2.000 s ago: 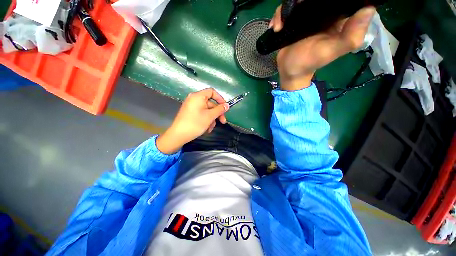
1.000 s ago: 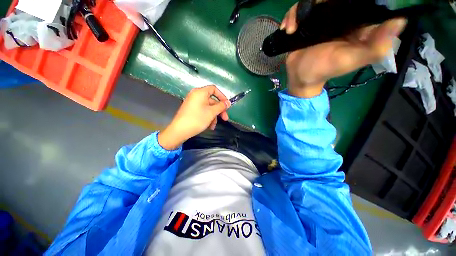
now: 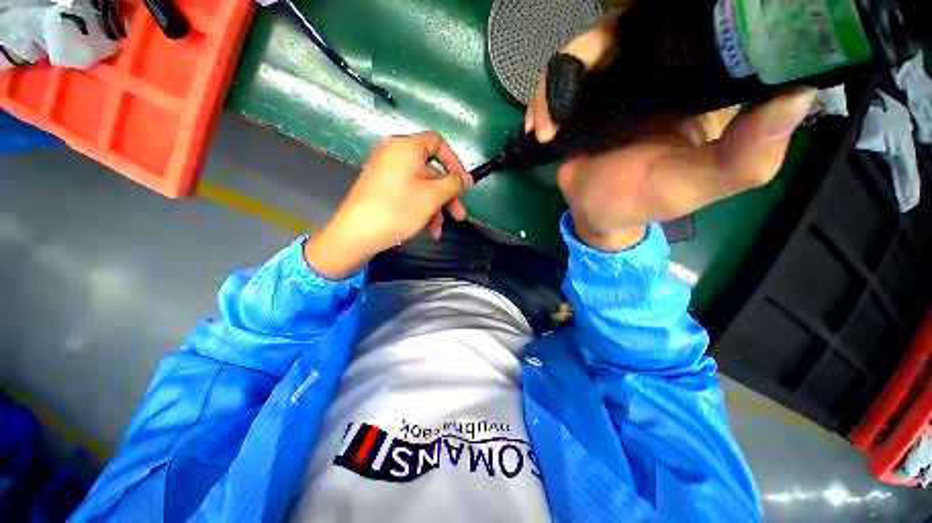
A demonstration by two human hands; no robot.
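My right hand (image 3: pixel 654 163) is wrapped around the electric screwdriver (image 3: pixel 634 97), a thick black cylinder with a green label. A black textured band is on one finger. The screwdriver's narrow end points down-left to the fingertips of my left hand (image 3: pixel 399 194). My left hand pinches a small dark part (image 3: pixel 468 179) between thumb and fingers, over the bench's front edge. The bit tip meets the part or lies right beside it; the exact contact is too small to tell. The round grey dish (image 3: pixel 542 46) lies behind the screwdriver, partly hidden.
The orange-red tray (image 3: pixel 153 97) with white-bagged units is at the upper left. A thin black cable (image 3: pixel 342 69) lies on the green bench (image 3: pixel 434 61). The black divided tray (image 3: pixel 818 276) with white bags is on the right, beside a red tray (image 3: pixel 899 409).
My right hand has brought the screwdriver from over the dish down-left to the part in my left hand. The green label now shows. The view has shifted slightly.
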